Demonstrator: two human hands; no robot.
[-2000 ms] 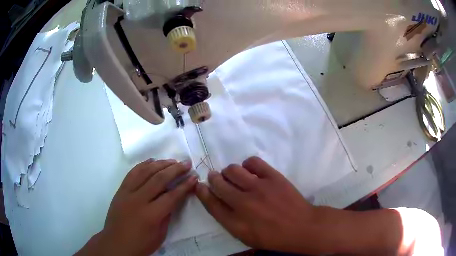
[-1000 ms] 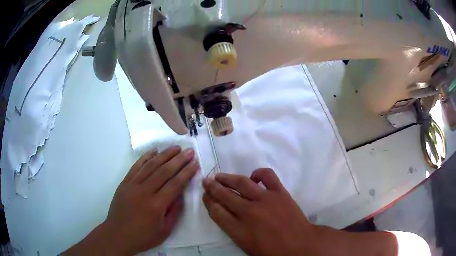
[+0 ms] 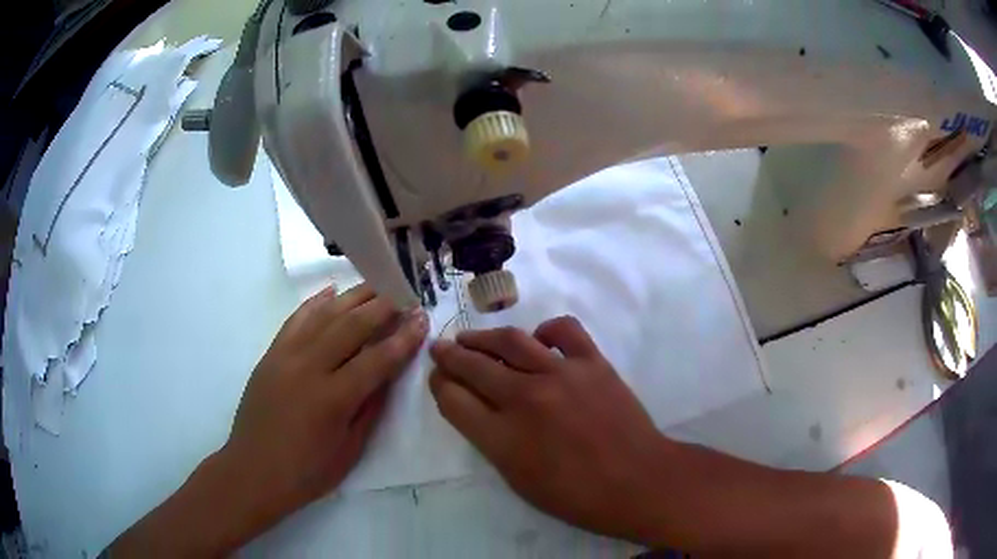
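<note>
A white cloth panel [image 3: 612, 262] with a thin dark seam line along its right edge lies under the sewing machine head [image 3: 612, 98]. The presser foot [image 3: 427, 293] is down at the cloth, just beyond my fingertips. My left hand [image 3: 333, 382] lies flat on the cloth left of the seam, fingertips close to the foot. My right hand [image 3: 536, 404] rests on the cloth right of the seam, fingers curled, with fingertips pressed on a dark-lined strip [image 3: 450, 320]. Whether the fingers pinch the cloth is unclear.
A stack of white cut pieces [image 3: 82, 218] with jagged edges lies at the left. Gold-handled scissors [image 3: 949, 328] lie right of the machine base. A cream tension dial [image 3: 496, 140] and a lower one [image 3: 493, 289] project from the head. The table's curved edge runs at the right.
The cloth and both hands have moved forward towards the presser foot. Less of the dark-lined strip shows between foot and fingers. The camera view has also shifted.
</note>
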